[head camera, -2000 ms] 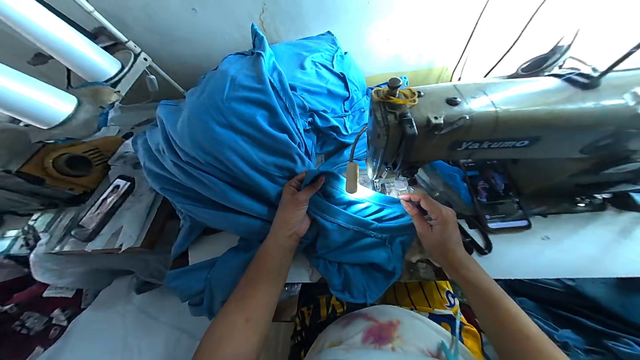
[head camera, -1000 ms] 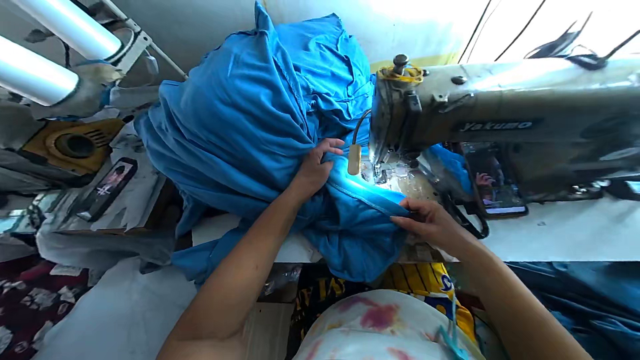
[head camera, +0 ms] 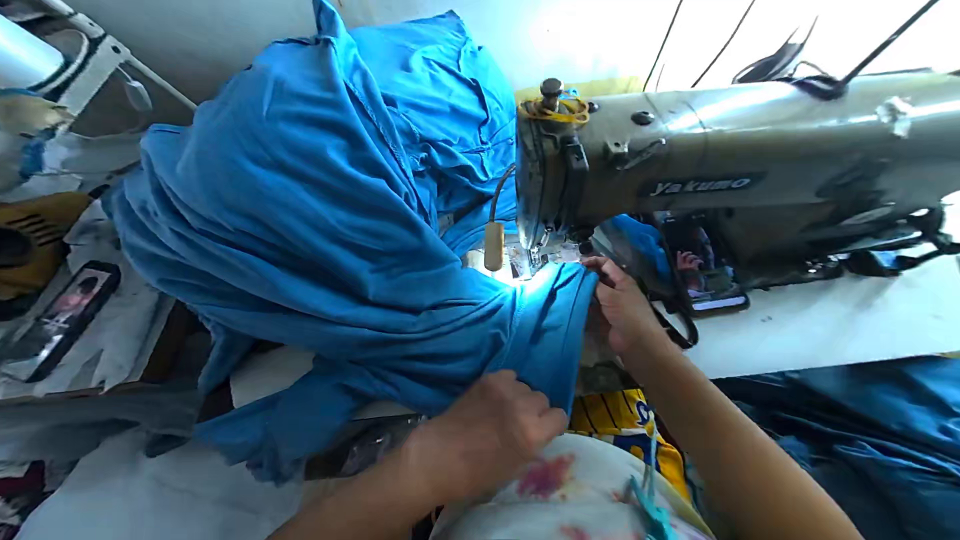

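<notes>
A large heap of blue knit fabric [head camera: 322, 210] lies to the left of a Yakumo industrial sewing machine [head camera: 697, 165], and its hemmed edge reaches the lit needle area. My left hand [head camera: 499, 424] grips the near end of that hem, low in front of the machine. At the hem's far corner, just right of the presser foot [head camera: 535, 259], the fingers of my right hand [head camera: 619, 300] pinch the cloth. A small lamp on a bent stalk [head camera: 493, 246] glows beside the needle. Whether the cloth lies under the foot is hard to tell.
Under the machine arm lies a phone with a lit screen [head camera: 705, 262]. A second phone [head camera: 64, 319] rests on the cluttered surface at the left. Dark blue fabric [head camera: 870, 427] hangs below the white table edge [head camera: 840, 337] at the right.
My left hand has come down from the heap toward my body and now holds the near end of the hem. The hem now runs toward me from the needle area. The view has moved closer.
</notes>
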